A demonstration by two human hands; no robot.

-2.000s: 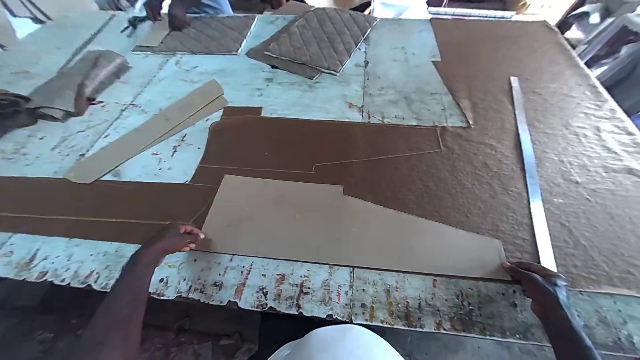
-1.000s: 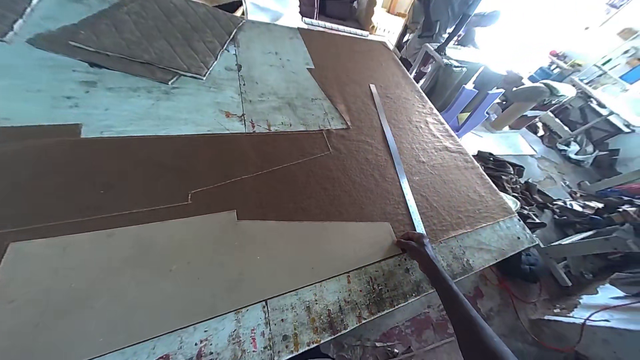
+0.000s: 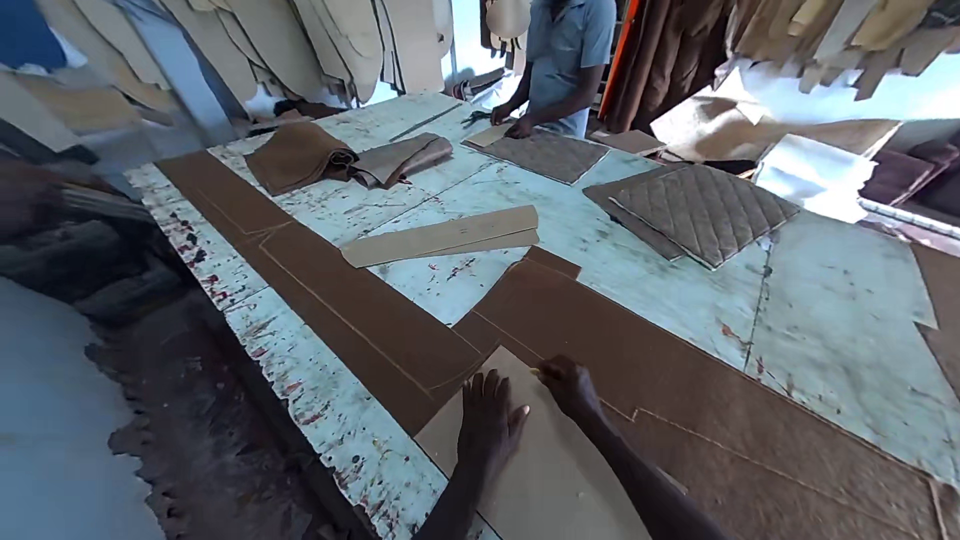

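Brown fabric with chalk-like outlines lies along the table, and a tan card pattern piece rests on it at the near edge. My left hand presses flat on the card, fingers spread, holding nothing. Beside it, at the card's edge, my right hand is closed on a small yellowish marking piece, probably chalk; only its tip shows. Beyond the hands, two narrow card strips overlap on the bare tabletop.
Quilted panels and folded brown fabric lie on the paint-stained table. At its far side, a co-worker in a light blue shirt has both hands at another quilted panel. Card patterns hang behind.
The view has swung left. My right hand has left the card's narrow end by the metal ruler and is now near its wide end, beside my left hand, with the yellowish piece showing.
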